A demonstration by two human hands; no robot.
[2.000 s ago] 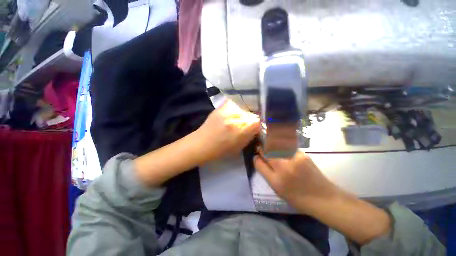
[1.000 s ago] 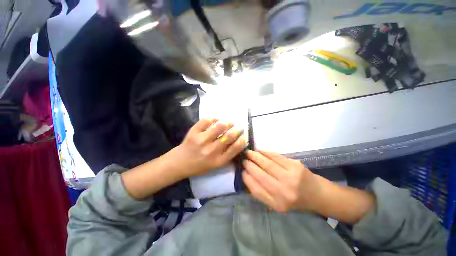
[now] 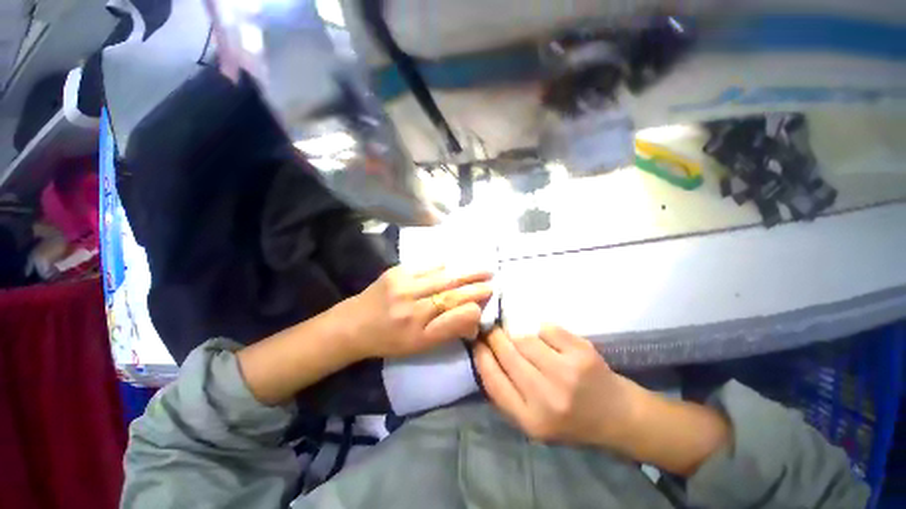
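A white fabric strip (image 3: 429, 380) runs from under the presser foot (image 3: 465, 184) towards my lap, with a dark edge along its right side. My left hand (image 3: 422, 310) lies flat on the strip, fingers pointing right. My right hand (image 3: 546, 383) pinches the strip's right edge with thumb and fingers, close beside my left fingertips. The black fabric panel (image 3: 228, 219) lies bunched to the left, partly under my left forearm. The sewing machine head (image 3: 636, 60) is above, blurred; glare hides the needle point.
A yellow-green tool, maybe thread snips (image 3: 668, 165), and a crumpled dark patterned scrap (image 3: 773, 171) lie on the bed at right. A grey ruler tape (image 3: 715, 343) follows the table's front edge. Red cloth (image 3: 60, 398) hangs at left. A blue crate (image 3: 844, 398) is below right.
The view has drawn back from the close machine head, and the snips now show. Both hands have shifted down the strip towards the lap, then stayed nearly in place over the last second.
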